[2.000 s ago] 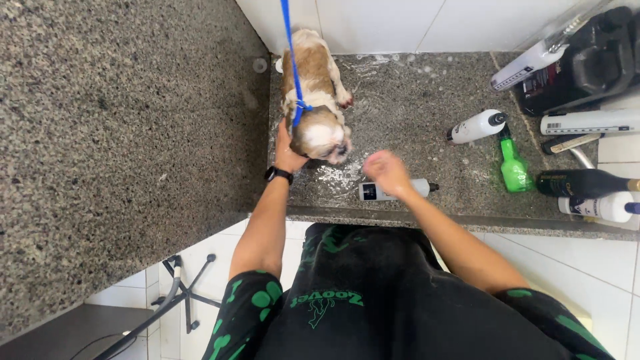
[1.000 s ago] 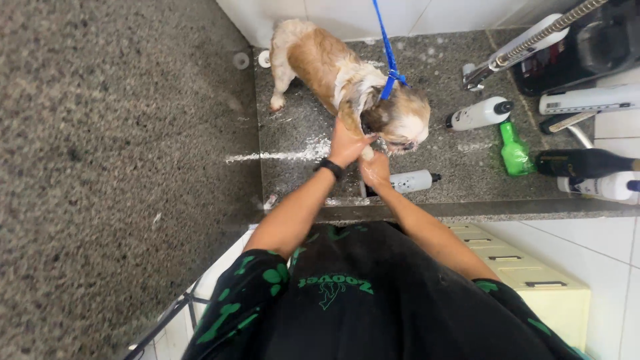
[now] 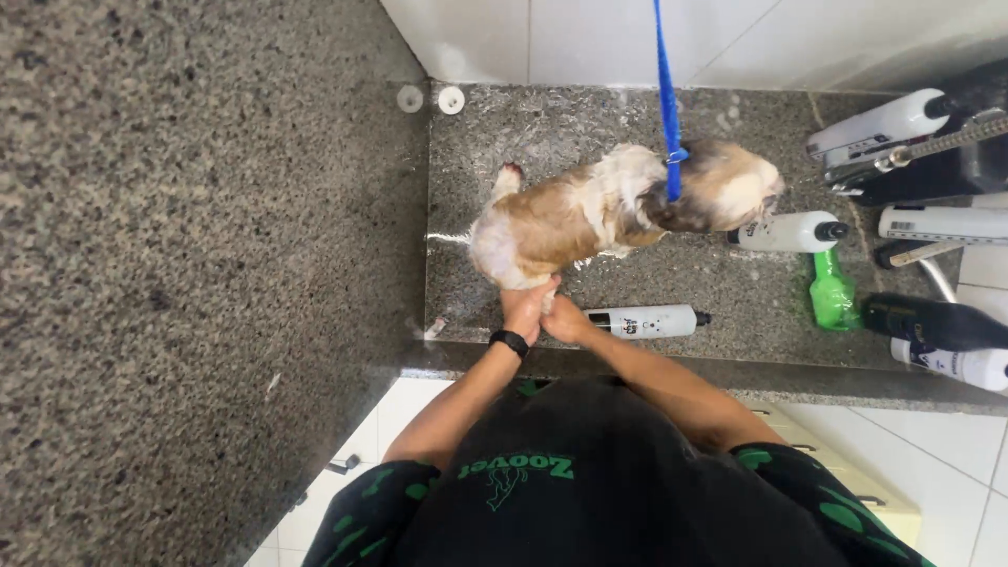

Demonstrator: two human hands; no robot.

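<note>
A wet brown-and-white dog (image 3: 551,224) stands on the speckled granite surface, its head toward the right. Around its neck is a blue leash (image 3: 668,87) that runs up out of view. My left hand (image 3: 526,313) is closed around the lower part of one of its hind legs. Against the same paw lies my right hand (image 3: 563,319), its fingers curled on it. A white bottle with a black cap (image 3: 654,321) lies just right of my right hand. Another white bottle (image 3: 791,231) lies beside the dog's head.
A green bottle (image 3: 831,293), a dark bottle (image 3: 929,321) and several white bottles lie at the right. A metal shower hose (image 3: 953,142) crosses the upper right corner. A tall granite wall (image 3: 236,236) stands left, and white tiles (image 3: 598,39) line the back.
The dog's head has moved further right. My hands have gone from beside its head and front to a hind leg at its rear.
</note>
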